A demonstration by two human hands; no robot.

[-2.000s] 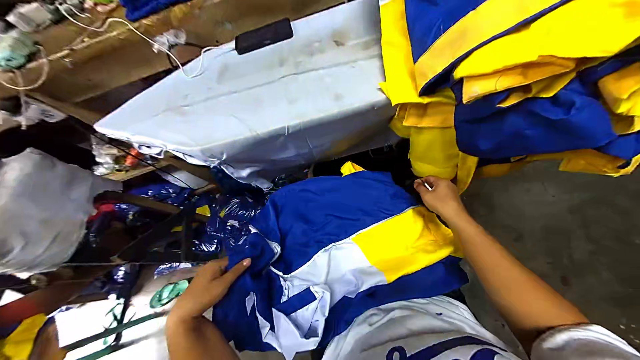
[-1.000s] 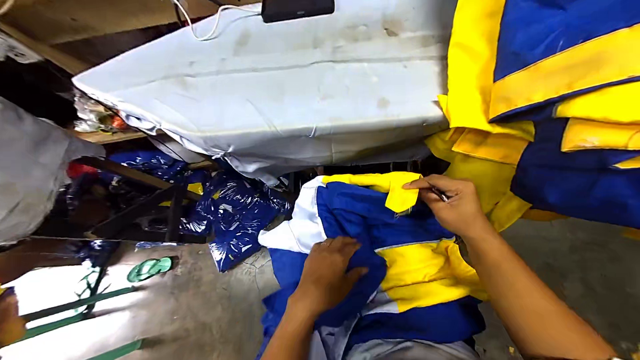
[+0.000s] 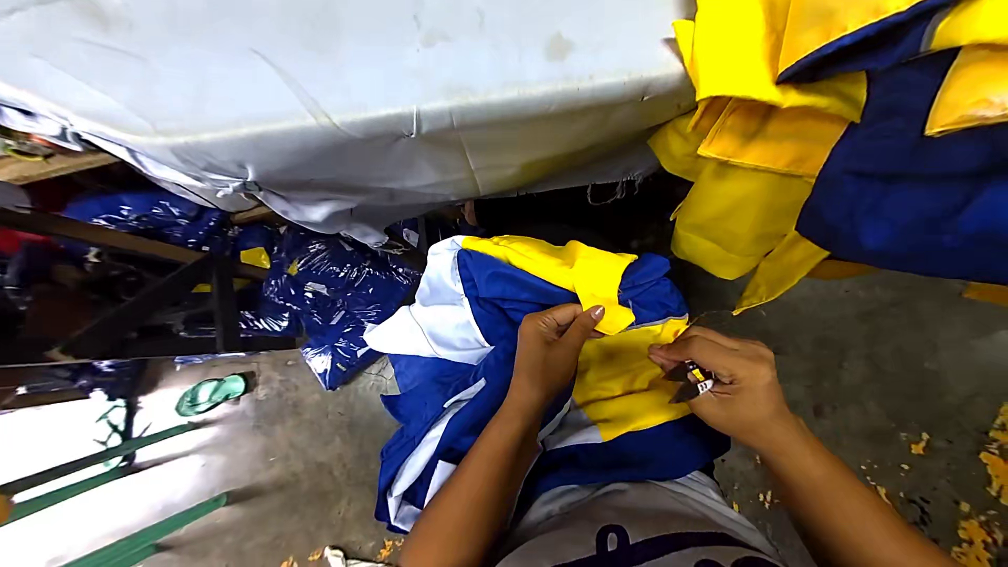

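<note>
A blue, yellow and white fabric garment (image 3: 512, 291) lies bunched across my lap. Between thumb and fingers, my left hand (image 3: 551, 346) pinches the end of its yellow strip (image 3: 602, 283). Just to the right, my right hand (image 3: 724, 378) is closed around a small dark tool, perhaps thread snips (image 3: 697, 382), with a yellow and white part showing. Its fingertips are at the yellow panel (image 3: 630, 378); whether they also pinch cloth or a thread cannot be told.
A table or board covered in grey-white cloth (image 3: 394, 102) spans the front. Yellow and blue fabric pieces (image 3: 906, 173) hang at the right. Plastic-wrapped blue bundles (image 3: 339, 291) lie at the left, near a green flip-flop (image 3: 211, 395). Yellow scraps (image 3: 988, 472) litter the concrete floor.
My left hand has moved from lying flat on the blue cloth to pinching the yellow strip's end. My right hand, which held that end a second ago, is now lower, beside the yellow panel.
</note>
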